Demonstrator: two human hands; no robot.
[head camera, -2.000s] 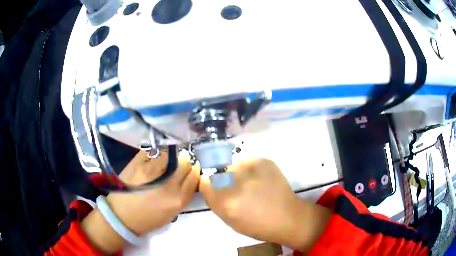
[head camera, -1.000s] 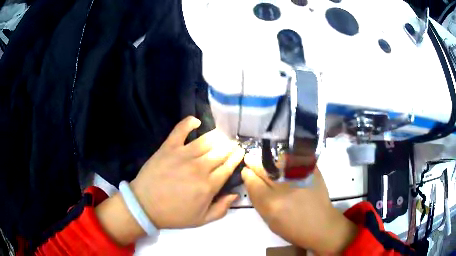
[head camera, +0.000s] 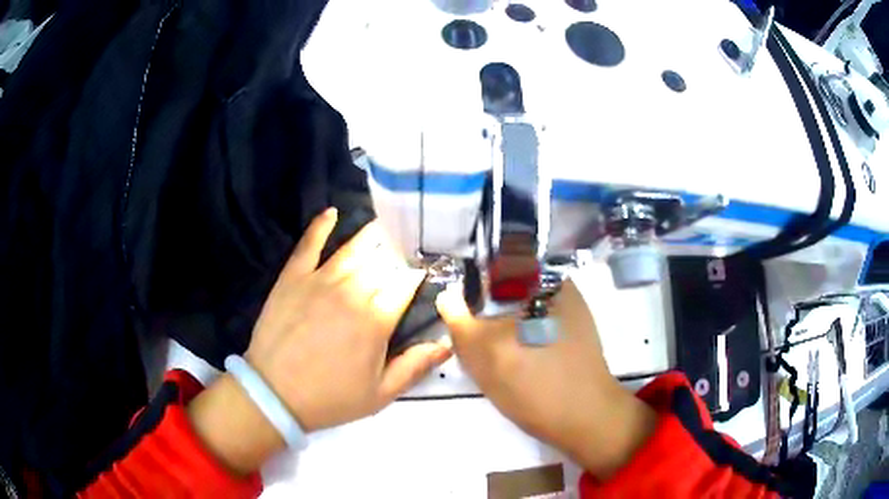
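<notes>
A large black garment (head camera: 195, 195) lies left of the white sewing machine (head camera: 409, 88), with a pale stitched line along it. My left hand (head camera: 327, 331) lies flat on the garment's edge beside the needle area, fingers spread, pressing it down. My right hand (head camera: 531, 365) is at the presser foot (head camera: 444, 271), its fingertips at the cloth edge, partly hidden by the take-up lever guard (head camera: 516, 210) and a tension knob. A small black cloth end shows between the hands. The needle itself cannot be made out.
A black phone (head camera: 716, 331) lies right of the needle area. Two black straps (head camera: 829, 166) go round the machine arm. A wire and metal cluster (head camera: 814, 370) stands at the bed's right end. A brown rectangular patch (head camera: 526, 481) is at the front edge.
The view swung right-to-left across the machine and partly back. My left hand came from a bunched pose near the needle to lie spread on the garment. My right hand stayed by the needle area.
</notes>
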